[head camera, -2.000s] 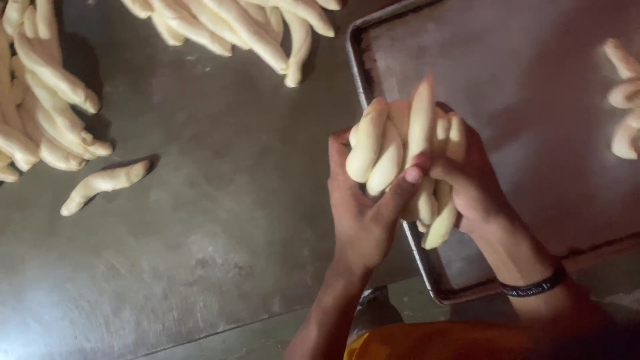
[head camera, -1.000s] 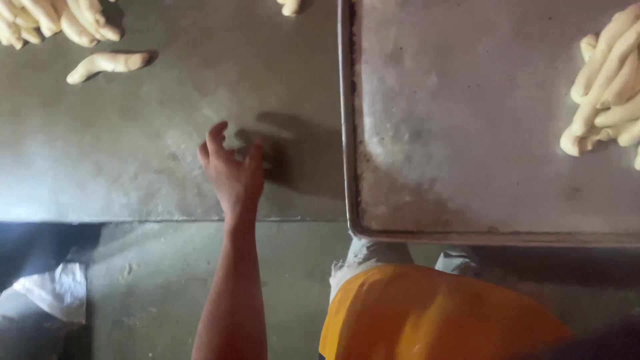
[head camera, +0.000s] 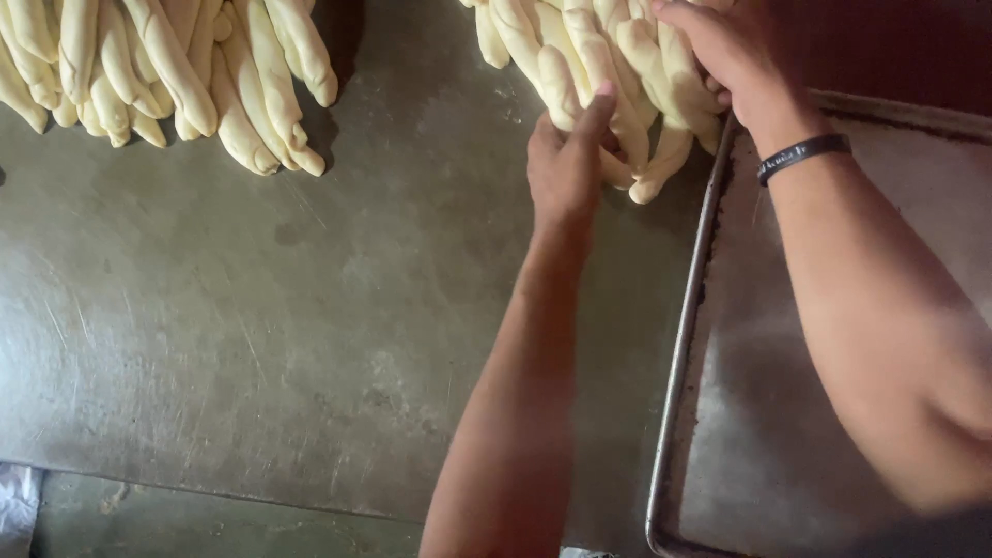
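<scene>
A pile of pale dough strips (head camera: 593, 62) lies on the metal work table at the top centre. My left hand (head camera: 570, 155) is at the pile's lower edge, its thumb and fingers closed around the end of one strip. On the pile's right side is my right hand (head camera: 728, 54), fingers bent over the strips; its fingertips are partly cut off by the frame, and whether it grips any dough cannot be told. A dark wristband with writing (head camera: 804, 157) circles my right wrist.
A second pile of dough strips (head camera: 163, 70) lies at the top left of the metal table (head camera: 310, 310). To the right, under my right forearm, a rimmed metal baking tray (head camera: 686, 341) rests beside the pile. The table's front edge (head camera: 232, 496) crosses the lower left.
My left hand, raised with spread fingers over the table one second ago, is now at the dough pile. My right hand has come back into view. The view has shifted.
</scene>
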